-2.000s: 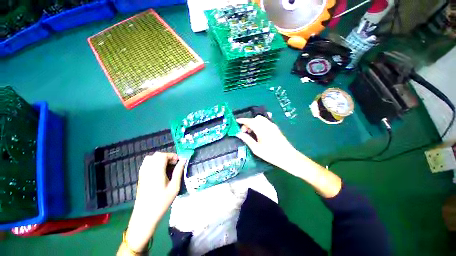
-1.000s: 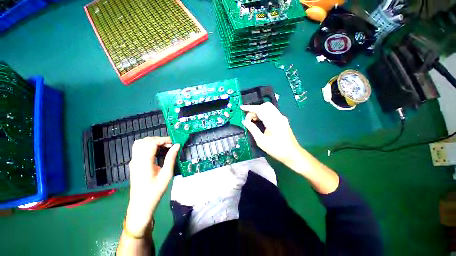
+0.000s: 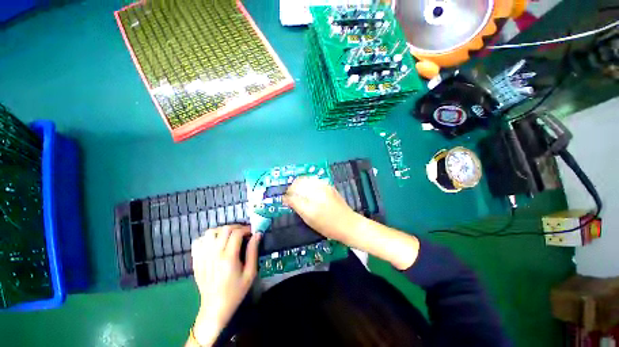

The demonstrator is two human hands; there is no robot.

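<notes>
A green circuit board (image 3: 293, 258) with a wide slot lies over the right part of the black slotted tray (image 3: 183, 215) at the bench's front edge. My left hand (image 3: 224, 261) grips the board's left edge between thumb and fingers. My right hand (image 3: 313, 202) is over the board's upper part, fingers bunched together by the narrow slot. The fingertips point down at the board; whether they hold a small part is hidden.
A board stack (image 3: 363, 68) stands at the back, with a red-bordered parts panel (image 3: 203, 68) to its left. A blue tote (image 3: 58, 217) of boards is at the left. A narrow board strip (image 3: 394, 155), solder reel (image 3: 456, 169), black fan (image 3: 451, 112), orange desk fan (image 3: 444, 27) and black station (image 3: 519, 156) are right.
The board has gone from raised and tilted in both hands to low over the tray. My right hand has left its right edge and moved left onto its upper part.
</notes>
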